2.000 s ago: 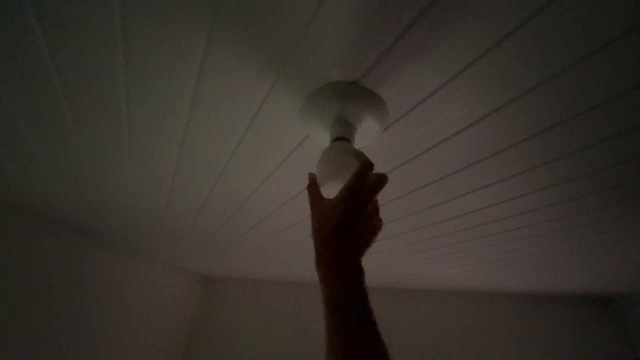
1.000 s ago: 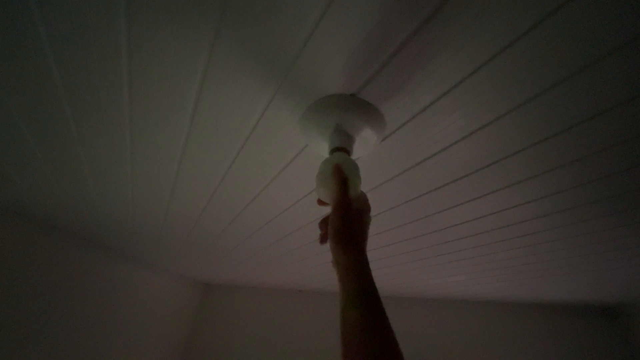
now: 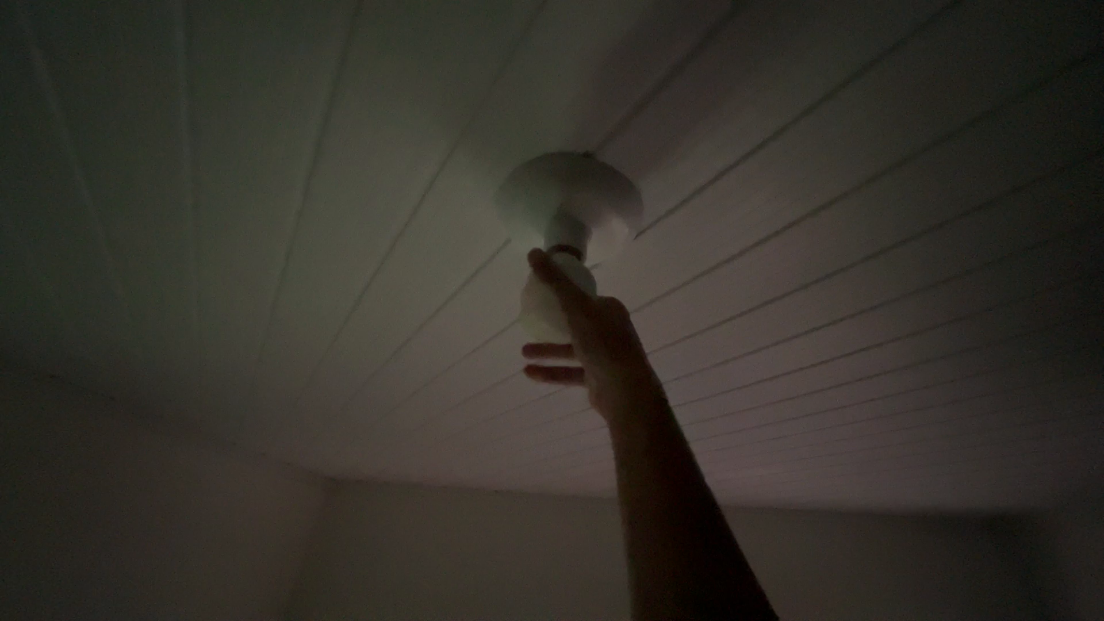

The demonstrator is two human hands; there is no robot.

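Observation:
My right hand [image 3: 595,332] reaches up from the lower right and grips a white light bulb [image 3: 543,306]. The thumb lies along the near side of the bulb, its tip close to the bulb's neck. Two fingers show below the bulb, pointing left; the others are hidden behind the bulb or the hand. The unlit bulb hangs at the socket of a white round ceiling lamp holder [image 3: 561,185], with a dark ring between bulb and socket. How far the bulb sits in the socket cannot be told. My left hand is out of view.
White ceiling boards [image 3: 414,285] with dark grooves surround the lamp holder. Plain walls [image 3: 466,552] meet the ceiling along the lower part of the view, with a corner at the lower left. The room is dim.
My right hand has turned around the bulb: the thumb was at its left side two seconds ago and now lies across its near side. The wrist has shifted right.

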